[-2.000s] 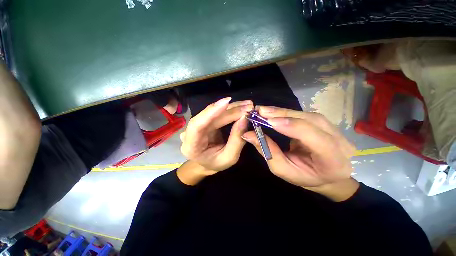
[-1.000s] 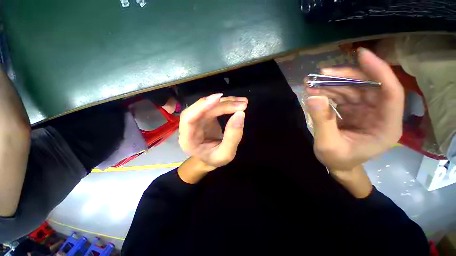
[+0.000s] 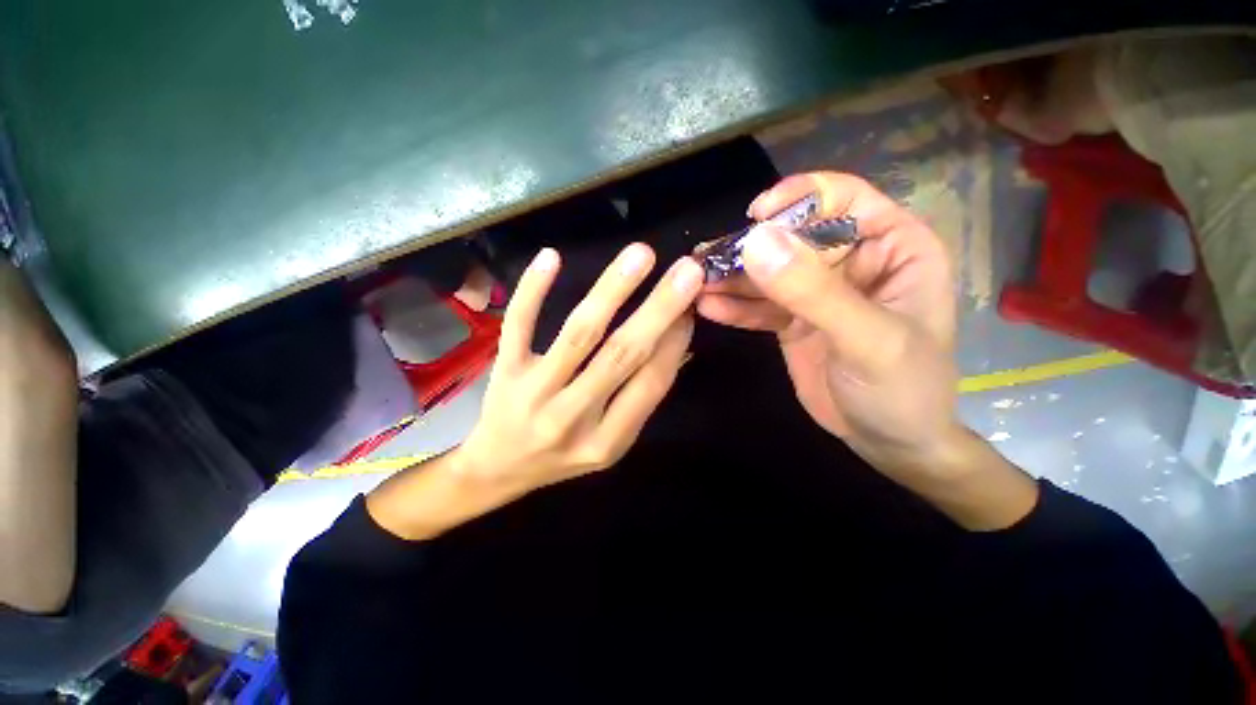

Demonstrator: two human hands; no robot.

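Note:
A small dark phone housing with silvery areas (image 3: pixel 726 258) is tilted in front of my lap, below the bench edge. My right hand (image 3: pixel 868 310) holds it between thumb and fingers, with the thumb across its face. My left hand (image 3: pixel 579 379) is palm down with its fingers spread, and one fingertip touches the left end of the housing. My left thumb is hidden, so I cannot tell whether it grips the housing. Much of the housing is covered by my fingers.
The dark green bench (image 3: pixel 413 124) lies ahead, with small clear-whitish parts (image 3: pixel 320 11) at its top. A person's bare arm (image 3: pixel 35 441) is at the left. Another person's light-coloured clothing (image 3: pixel 1185 179) and a red stool (image 3: pixel 1102 276) are at the right.
My right hand first moved away to the right with thin silvery pieces showing, and is now back at the middle with the housing. My left hand has turned palm down and spread its fingers.

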